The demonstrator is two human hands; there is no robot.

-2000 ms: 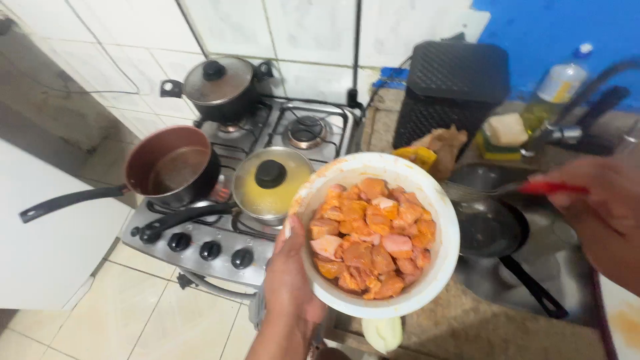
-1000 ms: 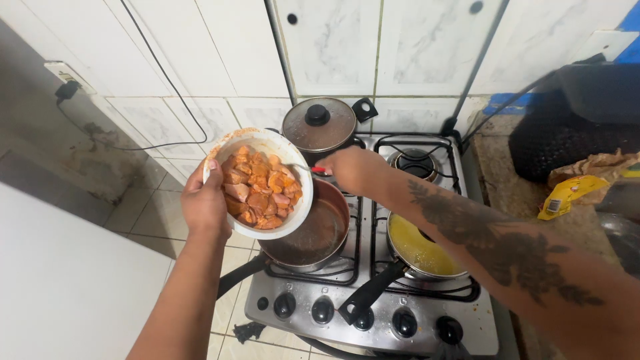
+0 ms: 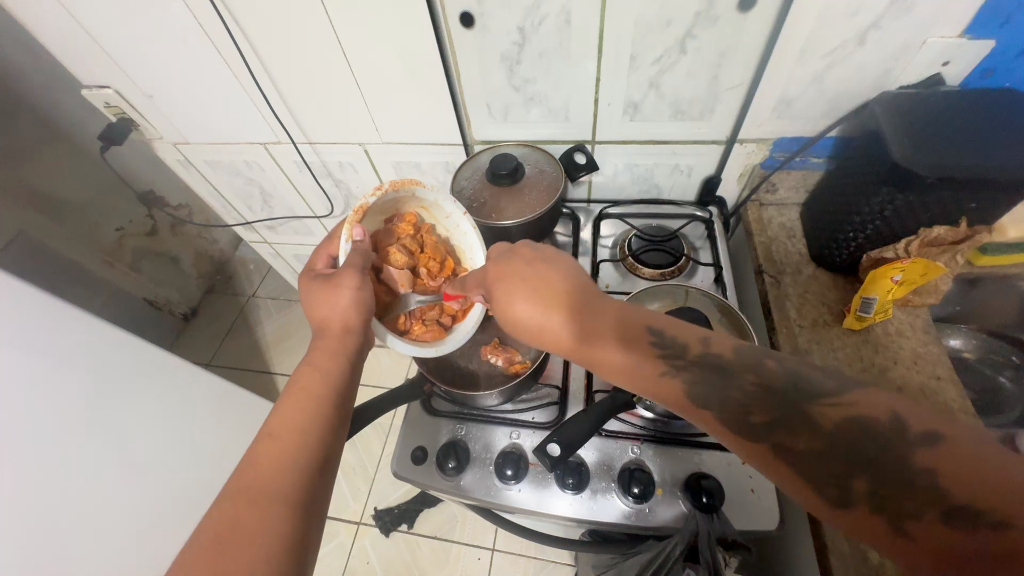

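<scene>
My left hand (image 3: 340, 280) grips the rim of a white bowl (image 3: 436, 347), tilted over the front left burner. Seasoned raw meat chunks (image 3: 412, 256) lie in it. In my right hand (image 3: 532, 292) is a red-handled metal utensil (image 3: 418, 302), its head among the chunks; whether it is a fork or a spoon I cannot tell. Below the bowl sits a dark saucepan (image 3: 472, 384), partly hidden, with a few meat pieces (image 3: 506, 356) inside. My right forearm crosses over a lidded pan (image 3: 740, 316) on the front right burner.
A lidded black pot (image 3: 508, 188) stands on the back left of the gas stove (image 3: 588, 488). On the counter (image 3: 872, 392) at right are a black appliance (image 3: 896, 176), brown paper and a yellow packet (image 3: 888, 292). A black cable hangs along the tiled wall.
The bowl is now tilted more over the saucepan, and meat pieces now show in the pan. Two seconds ago the bowl was level, right of the stove. The view has shifted to the left.
</scene>
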